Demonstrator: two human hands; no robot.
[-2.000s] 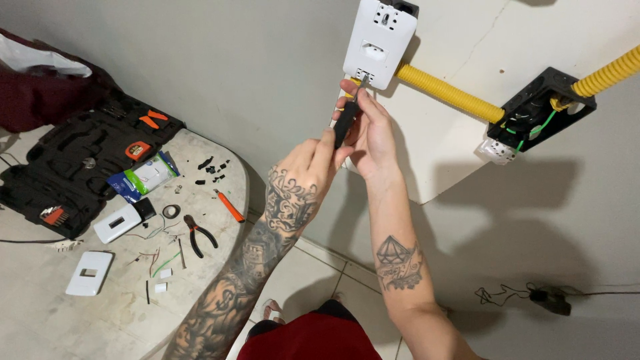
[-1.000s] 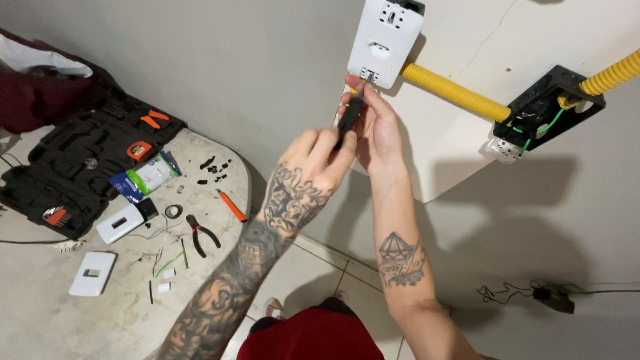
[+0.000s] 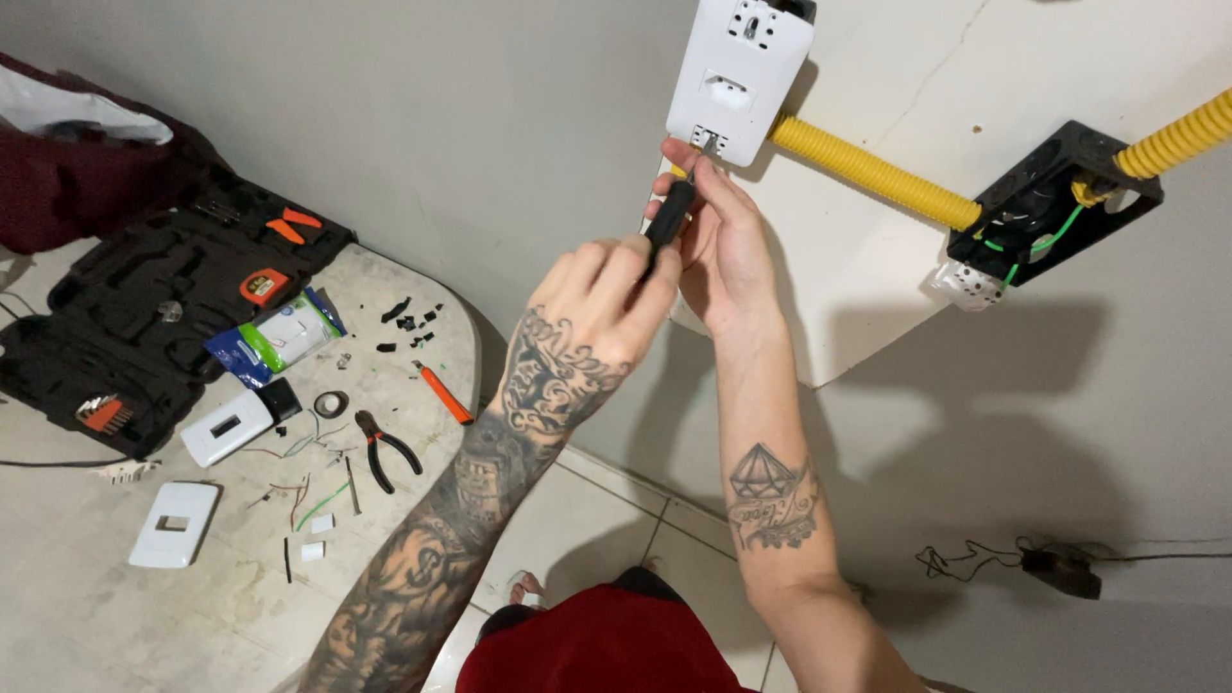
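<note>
A black-handled screwdriver slants up to the lower screw opening of a white outlet cover plate, mounted on a black box. My left hand, back upward, is wrapped around the handle's lower end. With its palm toward me, my right hand has thumb and index finger closed about the shaft, close to the plate's lower edge. Its other fingers curl behind the handle. The screwdriver's tip is at the opening, though its exact seating in the screw cannot be told. A socket insert sits in the plate's middle.
Yellow corrugated conduit links the plate's box to an open black box with green wire and a hanging socket module. On the left table lie a tool case, pliers, an orange-handled cutter, tape and cover plates.
My left hand has turned slightly around the screwdriver's handle, its knuckles now higher. My right hand has stayed beside the lower end of the plate.
</note>
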